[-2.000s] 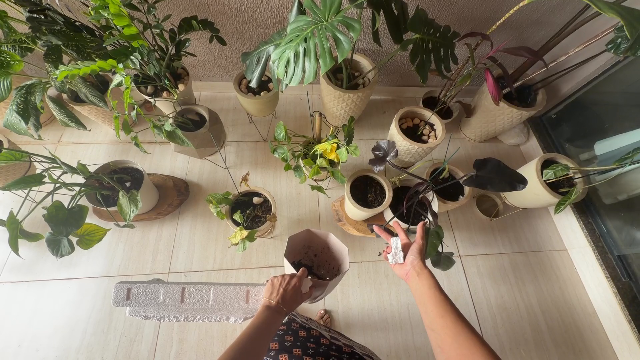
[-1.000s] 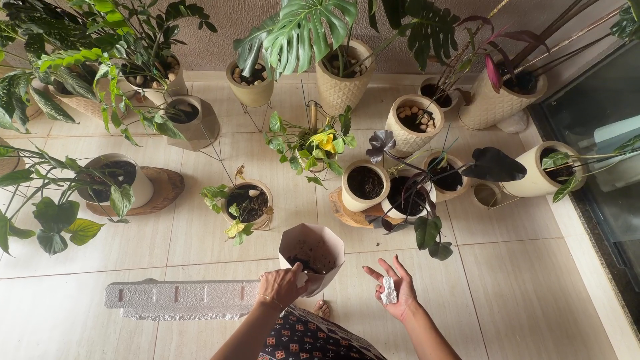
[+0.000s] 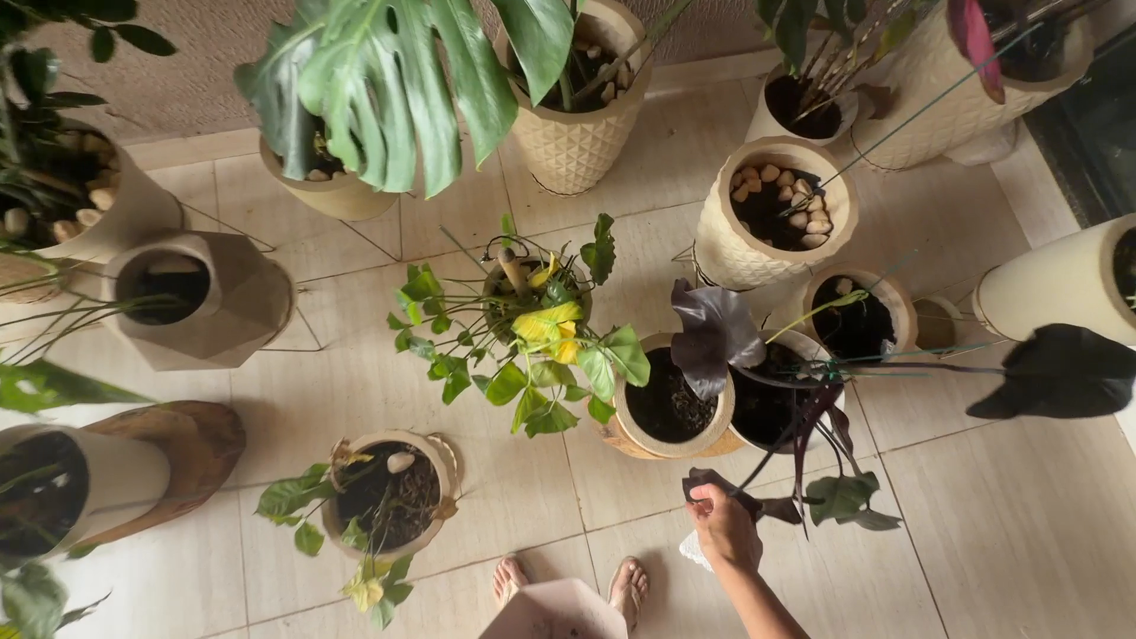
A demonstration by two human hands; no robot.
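My right hand point(image 3: 726, 528) pinches a dark purple leaf point(image 3: 714, 486) of the dark-leaved plant, whose white pot point(image 3: 781, 395) stands just beyond the hand. A piece of white polystyrene foam point(image 3: 694, 550) shows beneath the palm. At the bottom edge is the rim of a pinkish faceted pot point(image 3: 559, 611), mostly cut off by the frame. My left hand is out of view. Left of the dark-leaved plant, a round beige pot of soil point(image 3: 676, 399) touches its pot.
A potted ivy-like plant with yellow leaves point(image 3: 546, 333) stands ahead. A small beige pot with a drooping plant point(image 3: 390, 493) is at left. Textured pots point(image 3: 777, 213), a faceted pot point(image 3: 200, 297) and a monstera point(image 3: 390, 89) stand farther back. My sandaled feet point(image 3: 628, 581) are on the tiles.
My right hand was spread open with the white piece on it; now its fingers are closed on a dark leaf. The left hand, earlier at the faceted pot, has left the view. The view has shifted closer to the plants.
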